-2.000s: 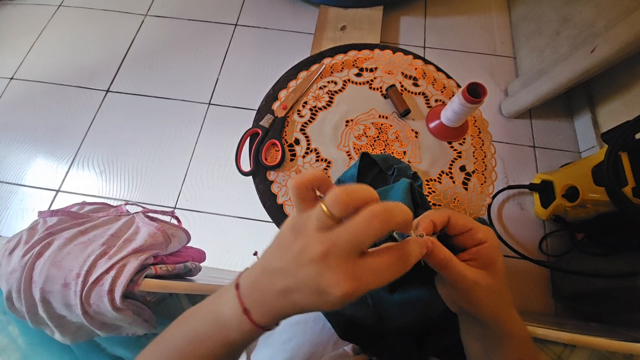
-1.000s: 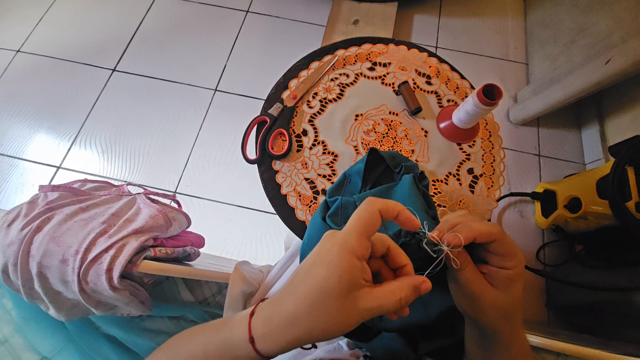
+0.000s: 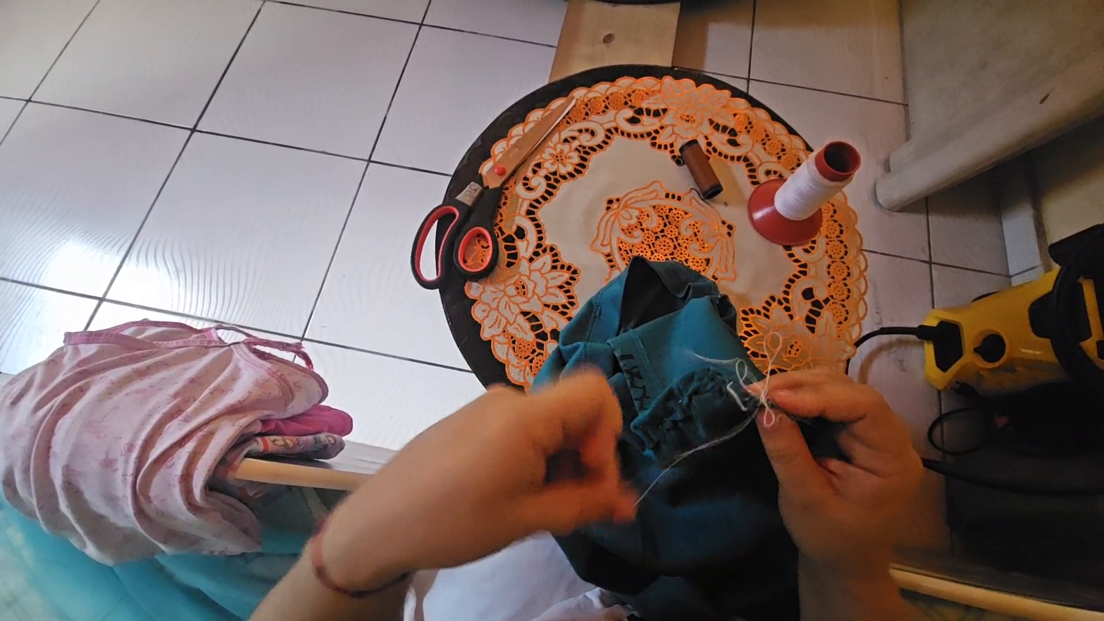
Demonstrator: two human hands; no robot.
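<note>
Teal fabric (image 3: 681, 345) with a gathered, stitched part lies over my lap and the near edge of a round table. Pinched between the thumb and forefinger of my right hand (image 3: 845, 457) is a looped tangle of white thread (image 3: 766, 388) beside the gathers. A strand runs from there down to the fingertips of my left hand (image 3: 526, 457), which is blurred; whether a needle is there cannot be told. Scissors with black and red handles (image 3: 479, 207) lie on the table's left edge. A brown thread spool (image 3: 700, 170) and a white thread cone with a red base (image 3: 798, 194) are farther back.
An orange and white cutwork doily (image 3: 595, 164) covers the round table. At left, a pink patterned cloth (image 3: 155, 423) hangs over a wooden rail (image 3: 302, 473). A yellow machine (image 3: 1005, 332) with a black cable sits at right, below a pale wooden piece (image 3: 992, 121).
My left hand has moved left, away from my right hand, and a strand now stretches between them. My right hand still pinches the thread tangle.
</note>
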